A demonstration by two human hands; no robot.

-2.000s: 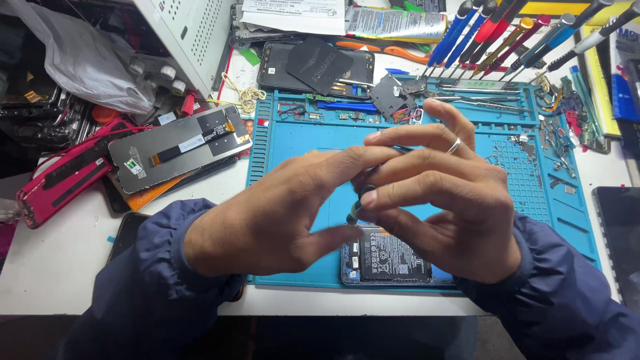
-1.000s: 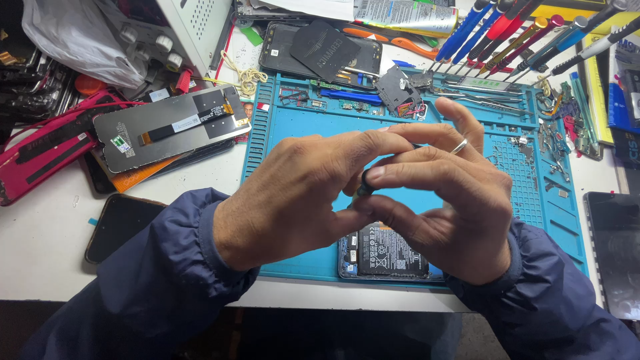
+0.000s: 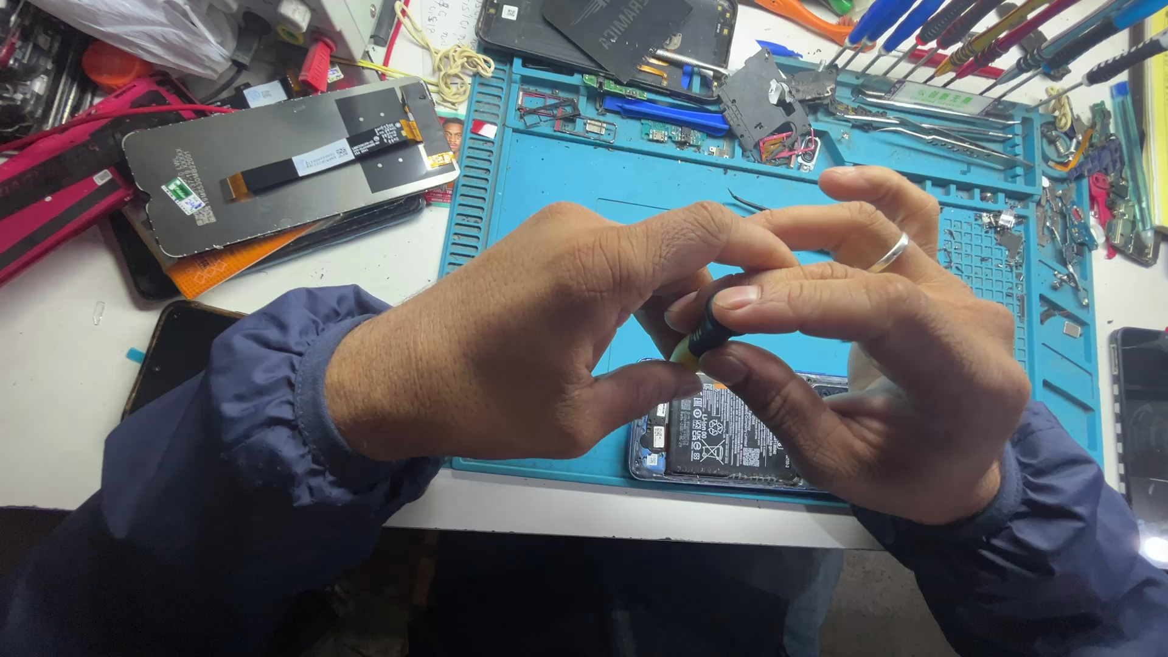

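Observation:
My left hand (image 3: 547, 338) and my right hand (image 3: 876, 347) meet over the blue silicone repair mat (image 3: 557, 192). Between their fingertips is a small dark cylindrical object (image 3: 708, 334) with a yellowish-green end; what it is cannot be told. My right thumb and forefinger pinch its dark part, and my left thumb touches the yellowish end. A thin dark tip (image 3: 746, 201) shows beyond my fingers; whether it belongs to the object is unclear. Below my hands, an opened smartphone (image 3: 650, 467) with its black battery (image 3: 721, 438) exposed lies at the mat's front edge, partly hidden by my right hand.
At left, a phone display assembly (image 3: 265, 173) lies on other phone parts, near a dark phone (image 3: 182, 347). Several screwdrivers (image 3: 995, 46) stand at the back right, above metal tweezers (image 3: 931, 132). A black phone housing (image 3: 520, 36) lies at the back; another dark phone (image 3: 1141, 401) is at right.
My hands stay together around the small dark object, with only slight shifts of the fingers. The view has moved a little.

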